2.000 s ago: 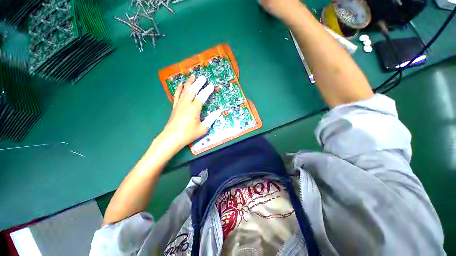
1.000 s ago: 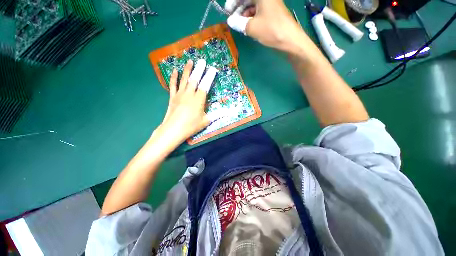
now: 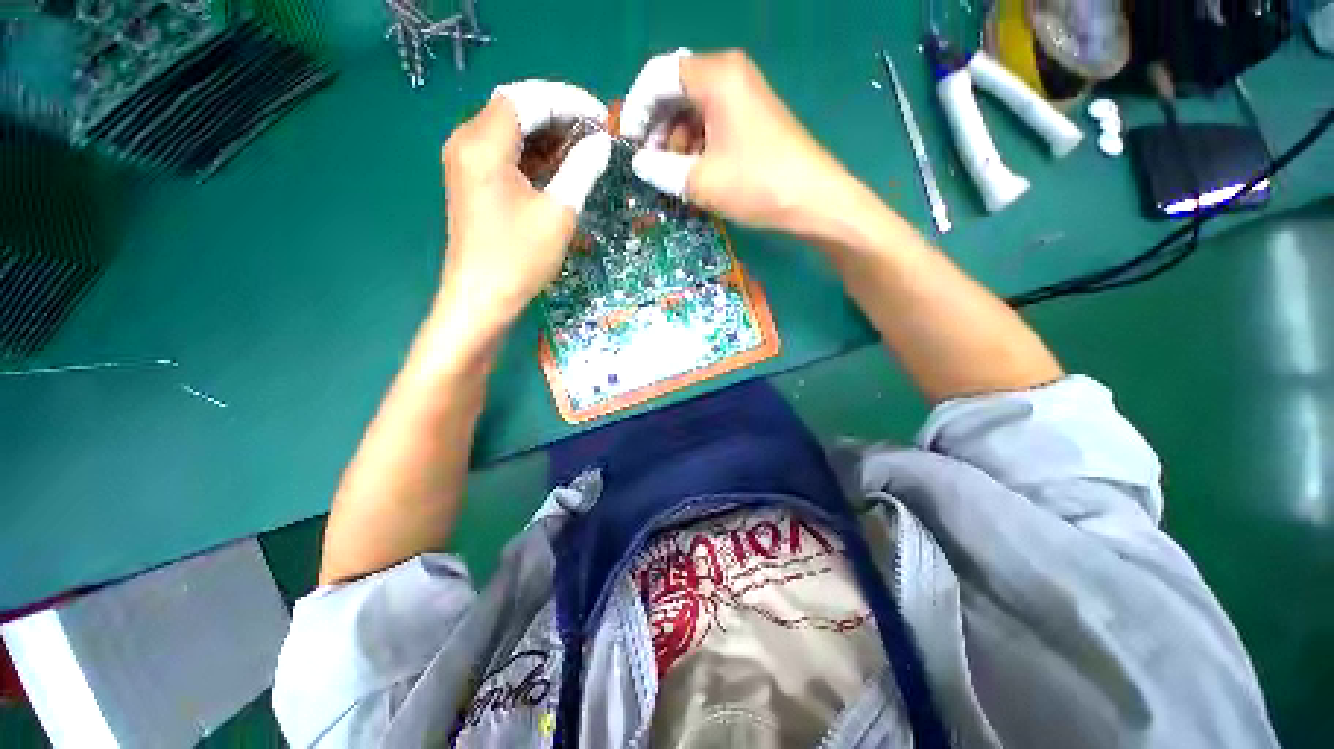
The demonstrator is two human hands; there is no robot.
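Note:
The green circuit board panel lies in its orange fixture in front of me, its pale shiny strip nearest me. My left hand and my right hand meet over the panel's far edge, with white covers on thumbs and index fingers. Both hands' fingertips pinch a thin silvery wire lead between them. Its ends are hidden by the fingers. A few more wire leads lie loose at the top.
Stacked board panels stand at upper left. Thin solder wire lies at left. Tweezers, white-handled cutters, a yellow-rimmed reel, small white pieces, a black box and black cables are at right.
My left hand has left the panel's middle and moved up to its far edge. My right hand has come from the upper right, bringing a wire lead, and now meets the left.

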